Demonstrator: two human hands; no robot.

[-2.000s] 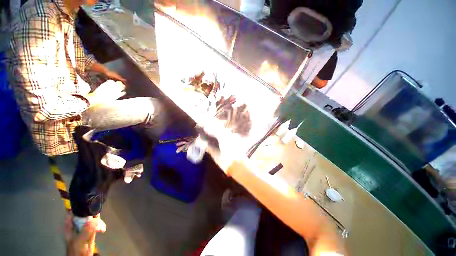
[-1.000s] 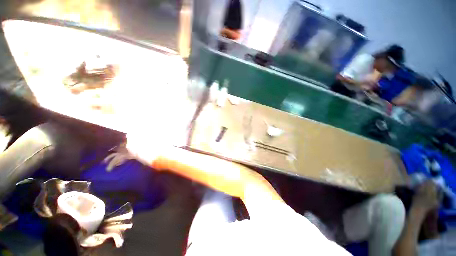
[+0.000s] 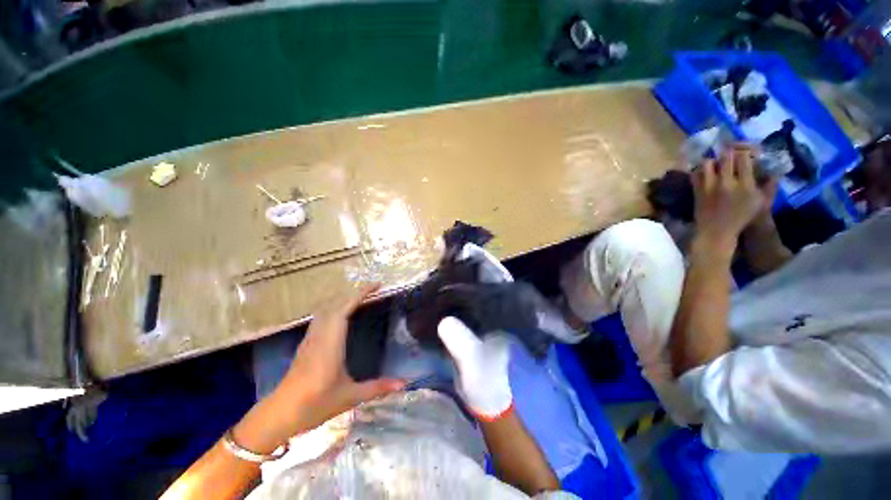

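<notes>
My left hand [image 3: 327, 366] is bare, with a band at the wrist. Its fingers and thumb are apart, and it is empty beside the bench's front edge. My right hand [image 3: 476, 366] wears a white knit glove with an orange cuff edge. It grips a blurred black moulded part [image 3: 479, 308] with a pale curved rim, held over my lap and the bench edge. The fingers under the part are hidden. A small white glue cup [image 3: 286, 215] with thin sticks across it stands on the brown bench [image 3: 488, 166].
Two long sticks [image 3: 298, 265], a black bar [image 3: 151, 303] and loose thin sticks [image 3: 105, 266] lie on the bench. A pale lump [image 3: 163, 174] is at the left. A dark piece [image 3: 583, 47] lies on the green strip [image 3: 342, 73]. A seated person works by a blue tote [image 3: 674, 98] at right.
The view has swung right, away from the bright box. Both hands are now in front of me at the bench edge. A black part, earlier at the lower left, is now at my gloved right hand.
</notes>
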